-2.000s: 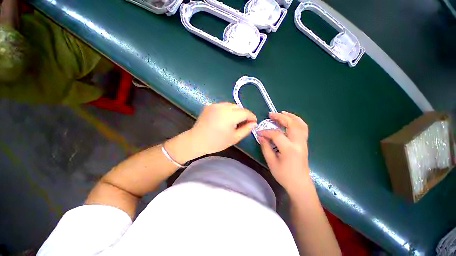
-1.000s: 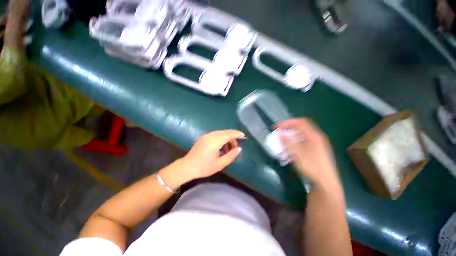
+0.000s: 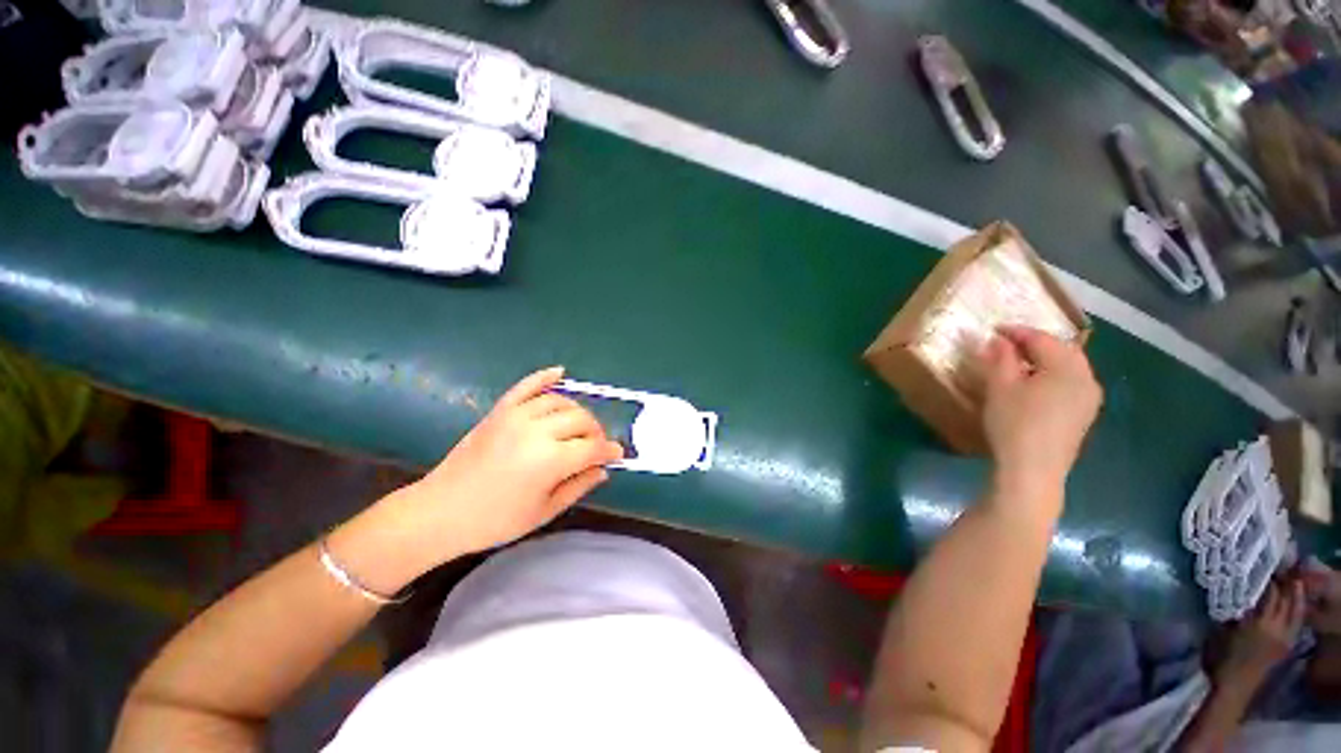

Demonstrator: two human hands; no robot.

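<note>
A white housing frame [image 3: 671, 436] lies flat near the bench's front edge, its round end to the right. My left hand [image 3: 533, 453] covers its looped end, fingers and thumb closed around that part. My right hand [image 3: 1041, 400] reaches into the open brown parts box [image 3: 927, 356] at the right. Its fingertips touch the shiny clear pieces [image 3: 982, 306]; whether they grip one cannot be told.
Three laid-out frames [image 3: 456, 231] lie ahead to the left, beside stacked frames [image 3: 140, 147]. Line pieces [image 3: 959, 97] lie beyond the white line [image 3: 765, 174]. Another person's hands [image 3: 1277, 618] are at the far right, by more white frames [image 3: 1235, 530].
My right hand has left the frame and moved right into the box. My left hand, empty before, is now on a frame. The single frame beside the laid-out row no longer shows there. The view has shifted right.
</note>
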